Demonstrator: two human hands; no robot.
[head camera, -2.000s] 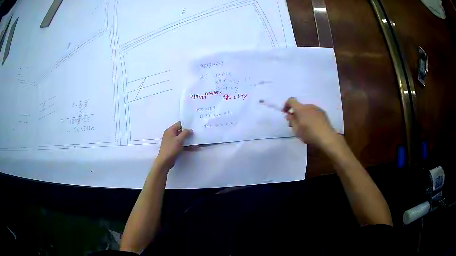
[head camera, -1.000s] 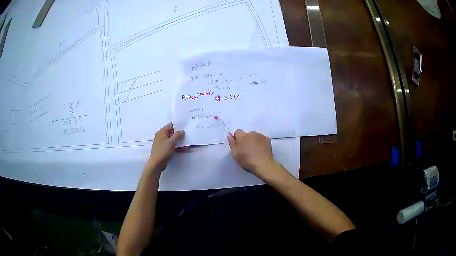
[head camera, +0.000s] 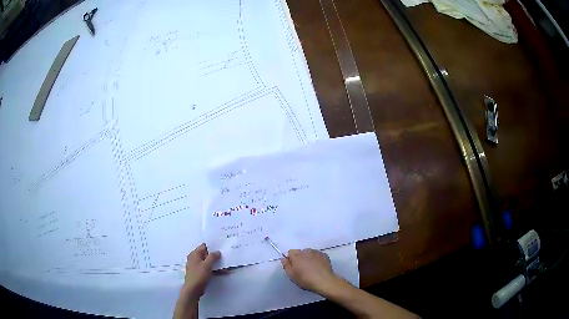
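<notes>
The white note sheet (head camera: 337, 193) with dark and red handwriting lies over the near right edge of the large printed paper marker (head camera: 187, 134), partly over the brown table. My left hand (head camera: 200, 266) grips its lower left corner. My right hand (head camera: 307, 269) holds a thin pen (head camera: 275, 247) at the sheet's lower edge, its reddish end over the lower handwriting. Whether the tip touches the paper cannot be told.
A flat grey-brown ruler (head camera: 53, 79) and dark scissors (head camera: 90, 20) lie on the marker at the far left. A metal rail (head camera: 446, 106) runs along the brown table (head camera: 405, 162). Beyond it lie cream cloth (head camera: 480, 15) and a small packet (head camera: 491, 119).
The view has tilted up and shows more of the marker, the scissors and the cloth. Over two seconds my right hand moved left across the sheet to the lower handwriting; my left hand kept its corner.
</notes>
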